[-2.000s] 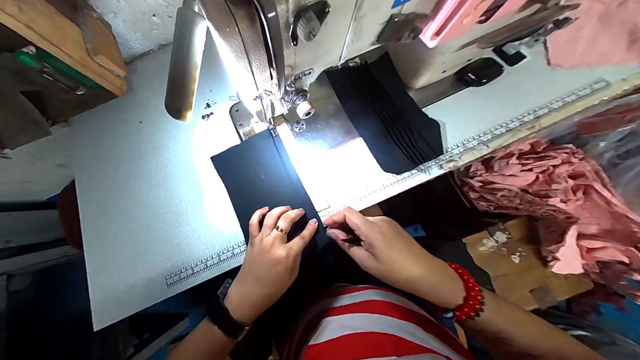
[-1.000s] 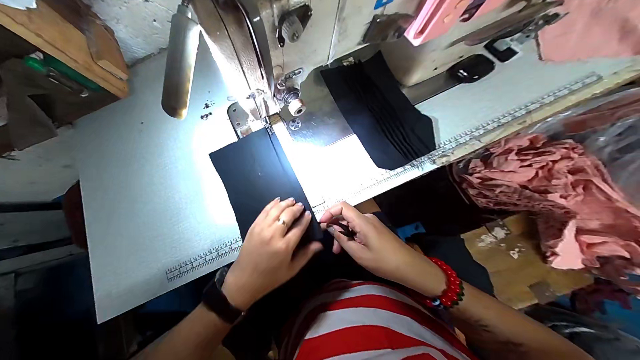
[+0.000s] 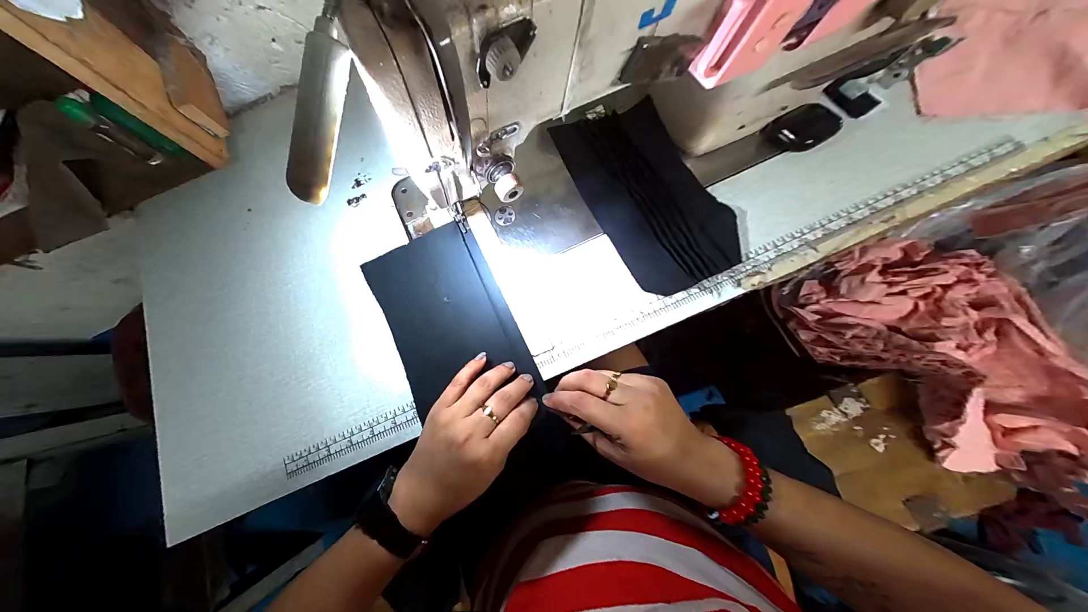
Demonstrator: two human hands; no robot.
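Black fabric lies flat on the sewing machine table, its far edge at the presser foot under a bright light. A seam or fold runs along its right side. My left hand rests on the near part of the fabric with its fingers spread a little. My right hand pinches the fabric's right edge between thumb and fingers, close to the left fingertips, and a small dark object, perhaps a tool, shows partly under its fingers. A stack of black fabric pieces lies to the right of the needle area.
A printed ruler strip runs along the table's front edge. The sewing machine's arm and body stand behind. Pink fabric is heaped to the right, below table height. A wooden shelf holding a green-handled tool is at upper left.
My fingers have shifted slightly on the near part of the black fabric. The fabric under the presser foot and the stack beside it look much the same.
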